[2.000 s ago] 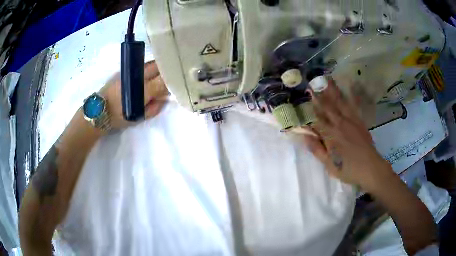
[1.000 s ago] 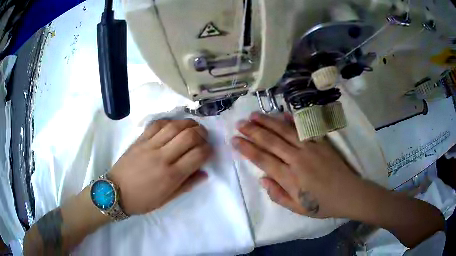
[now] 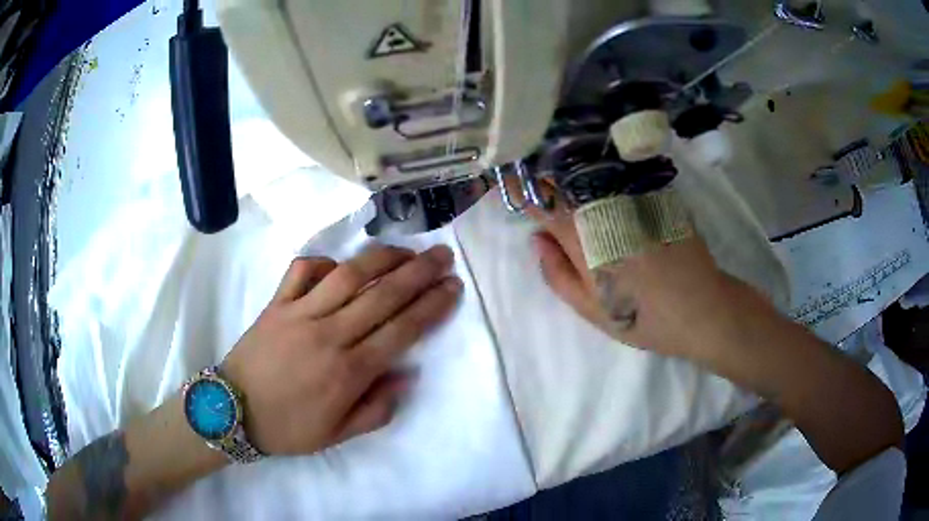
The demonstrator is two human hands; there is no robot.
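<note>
White fabric pieces (image 3: 570, 407) lie spread under the sewing machine head (image 3: 306, 92), with a thin straight seam (image 3: 501, 358) running down between my hands. The cloth is white left of the seam and creamier right of it. My left hand (image 3: 341, 351), with a blue-faced watch at the wrist, lies flat on the cloth left of the seam, fingers near the needle plate (image 3: 433, 207). My right hand (image 3: 647, 290) is on the cloth right of the seam, its fingers partly hidden behind the ribbed tension knobs (image 3: 606, 232). The presser foot cannot be made out clearly.
A black rod (image 3: 204, 127) hangs left of the machine head. A printed ruler (image 3: 854, 287) runs along the table at right. White cloth (image 3: 789, 486) lies at lower right. A grey side surface (image 3: 39, 254) is at far left, and something blue is at upper left.
Since one second ago, my right hand has moved up behind the tension knobs. My left fingers have shifted right toward the seam. Two seconds ago, both hands were farther apart.
</note>
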